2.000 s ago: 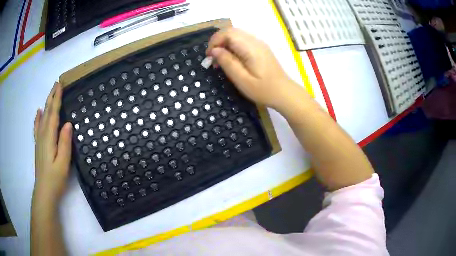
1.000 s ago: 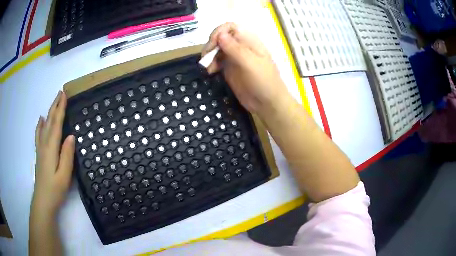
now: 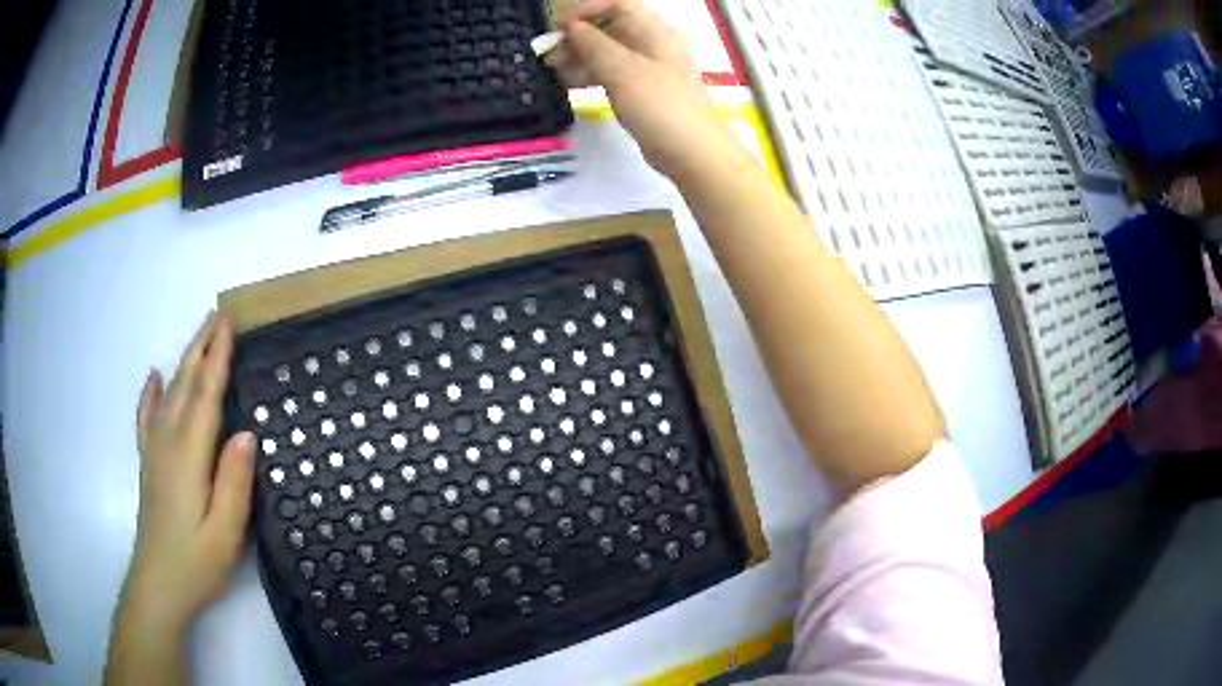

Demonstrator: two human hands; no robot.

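The near black blister tray (image 3: 442, 302) lies on a brown cardboard sheet (image 3: 744, 496). It holds rows of small round parts, bright white in the middle rows and duller grey toward the near side, with a few empty pockets. My left hand (image 3: 194, 469) rests flat against the tray's left edge and holds nothing. My right hand (image 3: 623, 60) is at the top, pinching a small pale cylindrical part (image 3: 546, 43) over the right edge of the second black blister tray (image 3: 362, 94), which has parts in its left and right columns.
A pink pen (image 3: 456, 160) and a clear ballpoint pen (image 3: 449, 196) lie between the black trays. Pale slotted trays (image 3: 858, 174) stand at the right, some stacked. Blue bins (image 3: 1173, 94) and part of a person in pink (image 3: 1179, 402) show at far right.
My right hand has lifted the pale part from the near tray's far right corner and carried it forward to the second tray. The view has shifted forward. My left hand stays at the tray edge.
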